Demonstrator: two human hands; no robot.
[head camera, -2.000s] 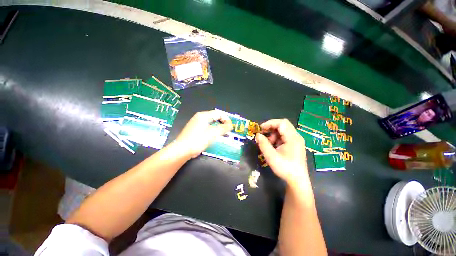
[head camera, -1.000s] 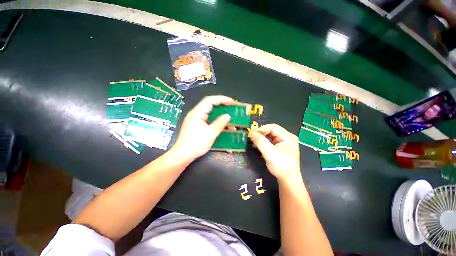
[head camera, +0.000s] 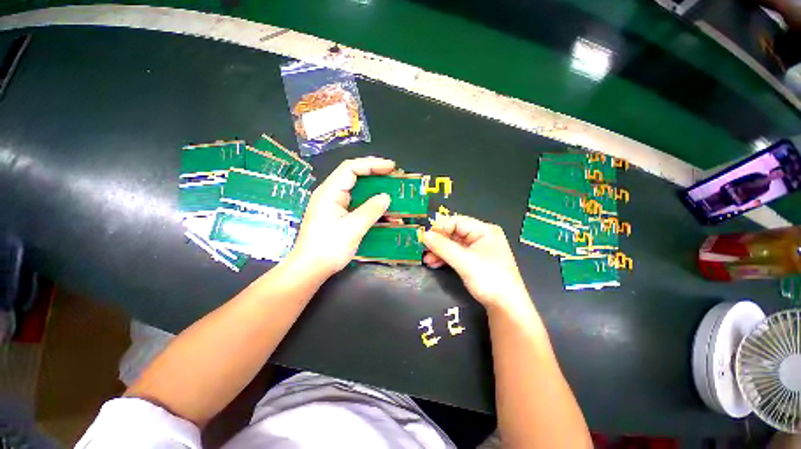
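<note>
My left hand (head camera: 336, 215) holds a green two-section circuit board panel (head camera: 401, 195) by its left side, thumb on top. An orange flex circuit (head camera: 437, 185) sticks out from the upper section's right edge. My right hand (head camera: 470, 254) pinches at the right edge of the lower section; a bit of orange shows at its fingertips, partly hidden by the fingers. Two loose flex circuits (head camera: 428, 331) lie on the bench below the panel, pale in the glare.
Bare boards (head camera: 259, 190) overlap at left. Fitted boards (head camera: 559, 200) with orange tabs lie at right. A zip bag (head camera: 325, 116) lies near the belt rail (head camera: 395, 81). A lit phone (head camera: 740, 181), a red-orange bottle (head camera: 746, 254) and a white fan (head camera: 777, 368) stand far right.
The panel, earlier lower and largely covered by both hands, now lies exposed in my left hand. My right hand has moved to the lower section's edge. The loose flex circuits now lie apart.
</note>
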